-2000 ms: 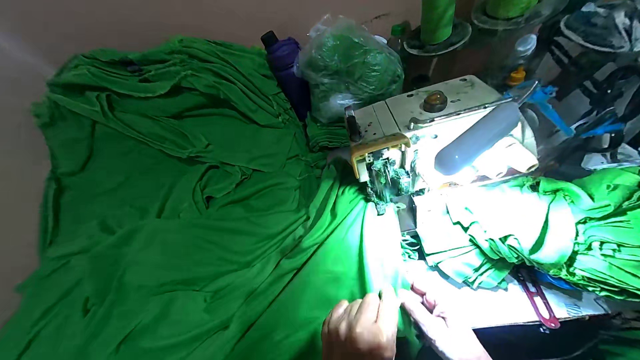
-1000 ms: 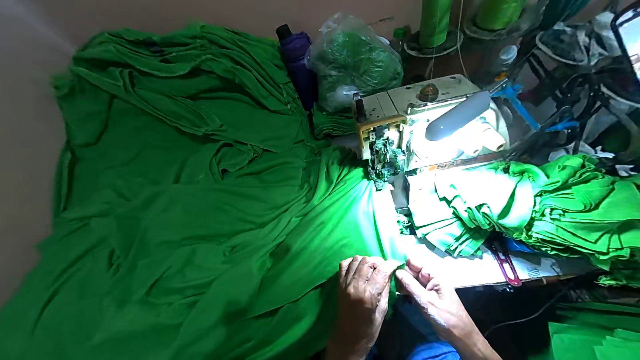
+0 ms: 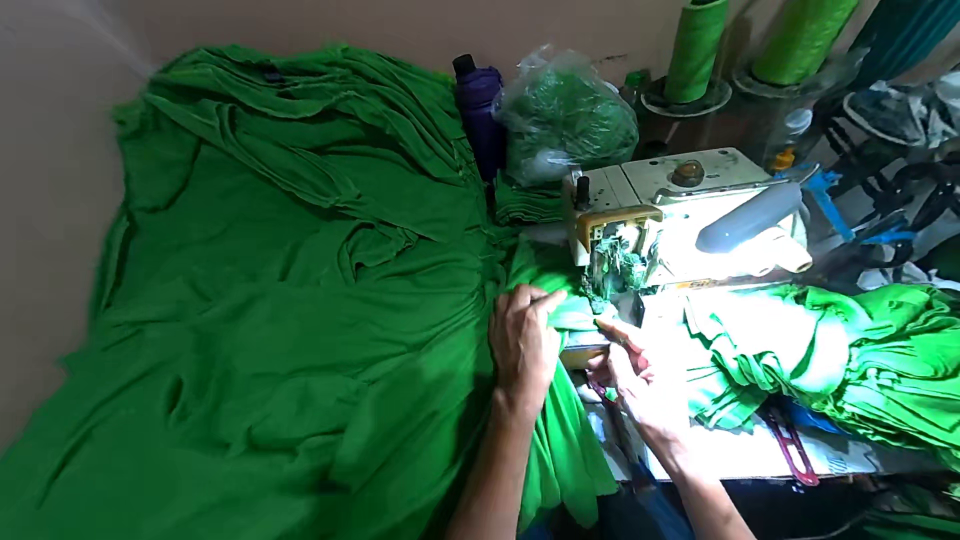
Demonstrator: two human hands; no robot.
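Observation:
A large heap of green fabric [image 3: 300,315] spreads over the left side. My left hand [image 3: 527,341] presses on its right part, fingers bent over the cloth beside the sewing machine [image 3: 705,180]. Just in front of the needle area, my right hand [image 3: 630,367] has its fingertips at the edge of the same cloth, lit brightly; whether they pinch it is hard to tell. Green lint and threads cover the machine's open head end. A gathered bundle of green fabric [image 3: 892,360] lies to the right of my right hand.
Behind the machine stand green thread cones [image 3: 697,52], a plastic bag of green material [image 3: 570,112] and a purple folded umbrella [image 3: 480,120]. A lamp [image 3: 750,217] hangs over the machine arm. A dark red tool [image 3: 791,450] lies at the table's front edge.
Both hands have moved from the near edge up to the machine's needle area. The cloth that stretched toward me now hangs over the front edge beside my left forearm.

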